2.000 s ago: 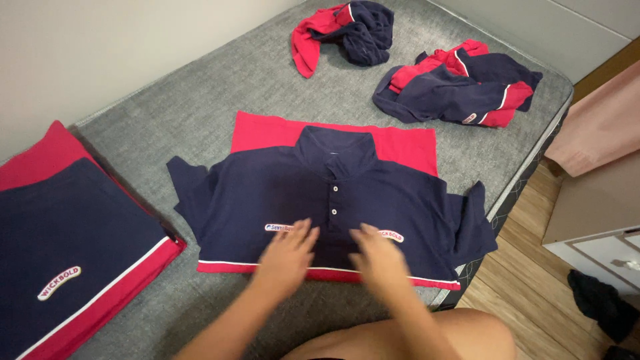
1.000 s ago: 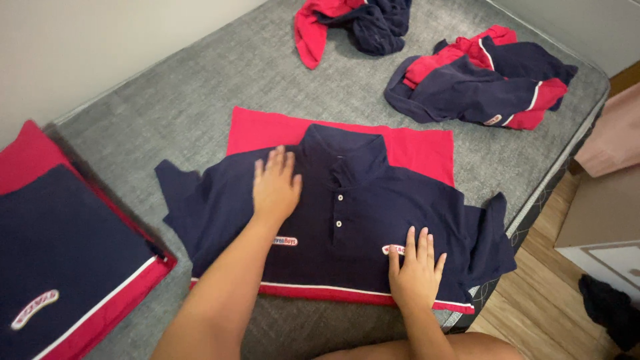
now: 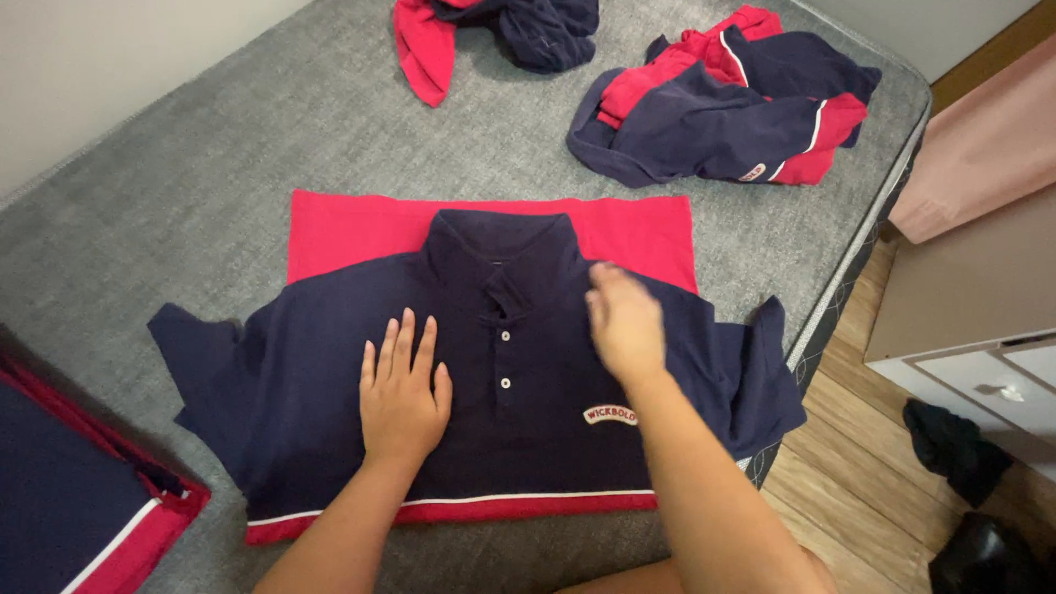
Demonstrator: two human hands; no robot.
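Note:
A navy and red polo shirt (image 3: 528, 445) lies face up on a grey mattress, its collar at the far side, with a red part of the fabric showing beyond the shoulders. My left hand (image 3: 404, 396) rests flat on the shirt's chest, left of the two white buttons, fingers spread. My right hand (image 3: 624, 322), slightly blurred, is at the shoulder right of the collar; whether it presses the cloth is hard to tell. Neither hand grips anything. A patch with writing (image 3: 610, 414) shows beside my right forearm. The short sleeves spread out at both sides.
Folded navy and red garments (image 3: 66, 487) lie at the left on the mattress (image 3: 206, 181). Two crumpled piles, one at the top (image 3: 536, 33) and one at the upper right (image 3: 709, 115), lie beyond the shirt. A drawer unit (image 3: 973, 330) and black cloth (image 3: 953, 450) are right of the mattress.
My left hand has moved from near the collar's left side down to the chest. My right hand has gone from the patch up to the right shoulder.

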